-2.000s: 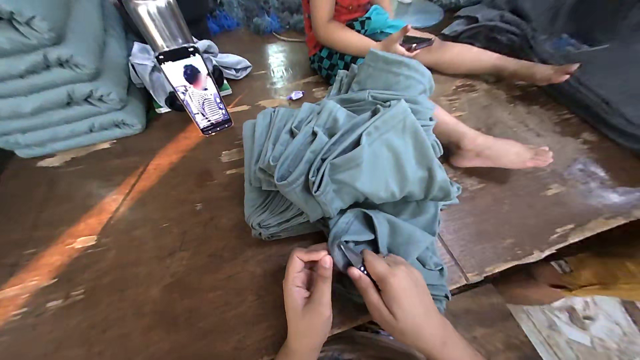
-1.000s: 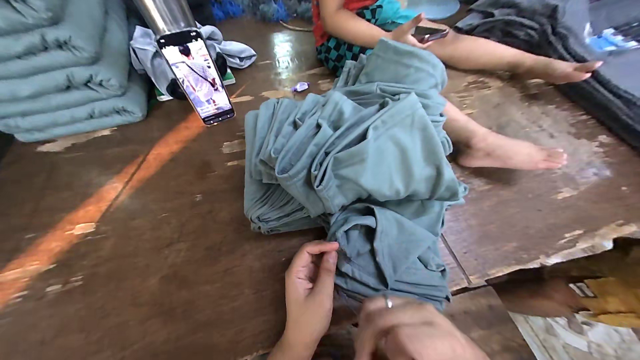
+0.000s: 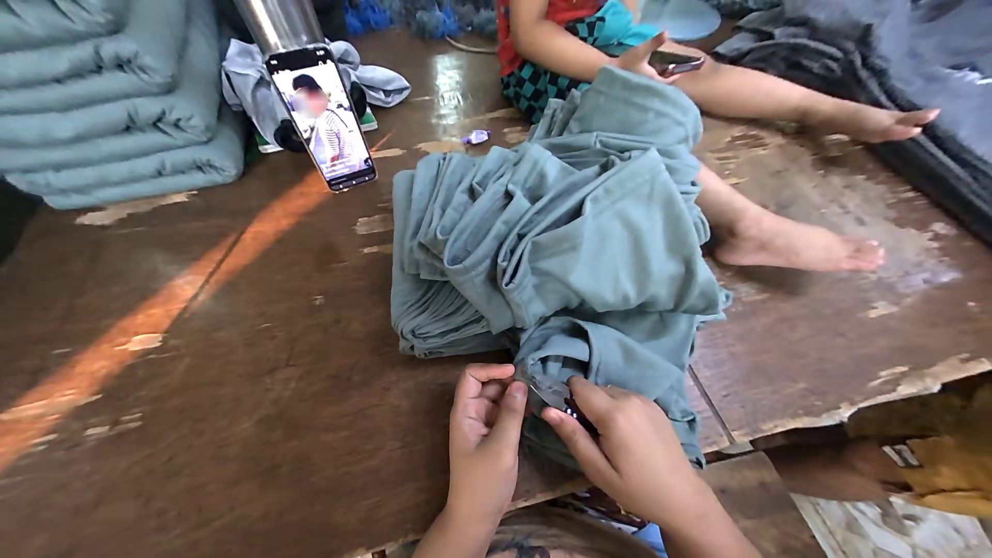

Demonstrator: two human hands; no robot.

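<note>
A heap of folded grey-green fabric (image 3: 612, 232) lies near the table's front edge. My left hand (image 3: 488, 434) pinches the fabric's near edge between thumb and index finger. In my right hand (image 3: 620, 442) is a small metal cutting tool (image 3: 546, 391), perhaps thread snips, its blades against the cloth beside my left fingertips. The handle is mostly hidden by my fingers, and its exact kind cannot be told.
Thick folded grey-green cloths (image 3: 116, 101) are stacked at the left. A lit phone (image 3: 324, 116) leans on a metal cylinder (image 3: 283, 23). A seated person's legs (image 3: 790, 244) extend behind the heap; dark fabric (image 3: 876, 93) lies at the right. The worn wooden tabletop (image 3: 232, 372) has a ragged edge.
My right hand, blurred and lower a second ago, is back up at the fabric edge with the tool. The left hand stays in nearly the same place.
</note>
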